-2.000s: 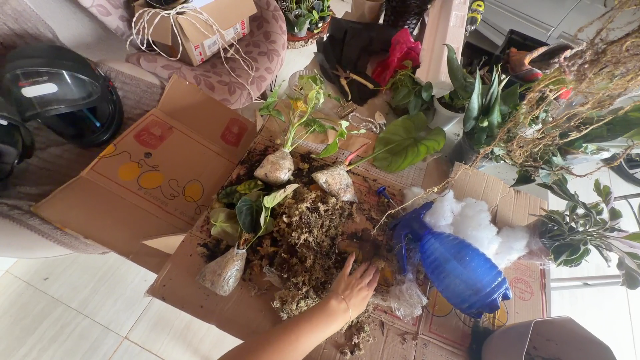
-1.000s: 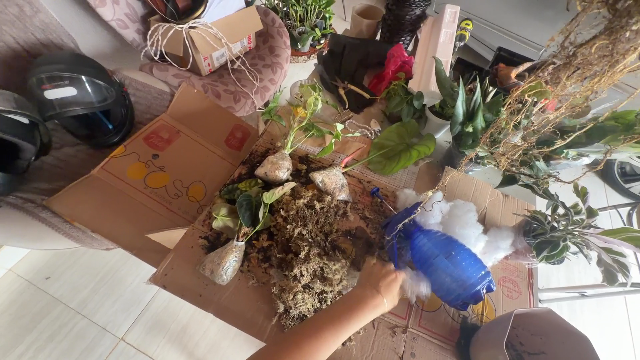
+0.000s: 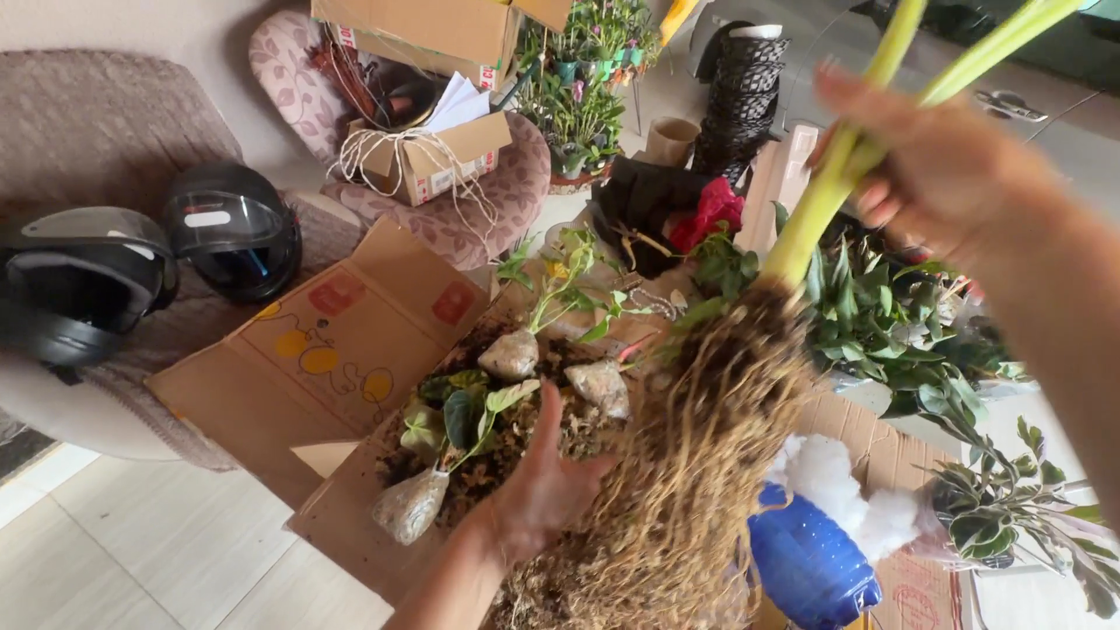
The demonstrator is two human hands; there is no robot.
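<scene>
A large bare-rooted plant with thick pale green stems (image 3: 809, 214) hangs upright over the cardboard, its long tangled roots (image 3: 709, 455) spreading downward. My right hand (image 3: 936, 166) is closed around the stems, blurred by motion. Just left of the roots, my left hand (image 3: 547, 490) has thumb and fingers apart and holds nothing; whether its fingertips touch the roots is unclear. Three small plants with wrapped root balls (image 3: 510, 354) (image 3: 599, 388) (image 3: 411, 506) lie on the soil-strewn cardboard. The roots hide most of the loose potting material (image 3: 525, 595).
A blue plastic container (image 3: 814, 560) and white fluffy fiber (image 3: 840, 490) lie at right on flattened cardboard (image 3: 324, 359). Two helmets (image 3: 232, 232) rest on a sofa at left. A box with string (image 3: 429, 162) sits on a chair. Potted plants (image 3: 875, 324) crowd the right side.
My right hand and the large plant's stems have come into view. The roots, earlier at the upper right, now hang over the middle. My left hand has moved from beside the blue container to the roots' left.
</scene>
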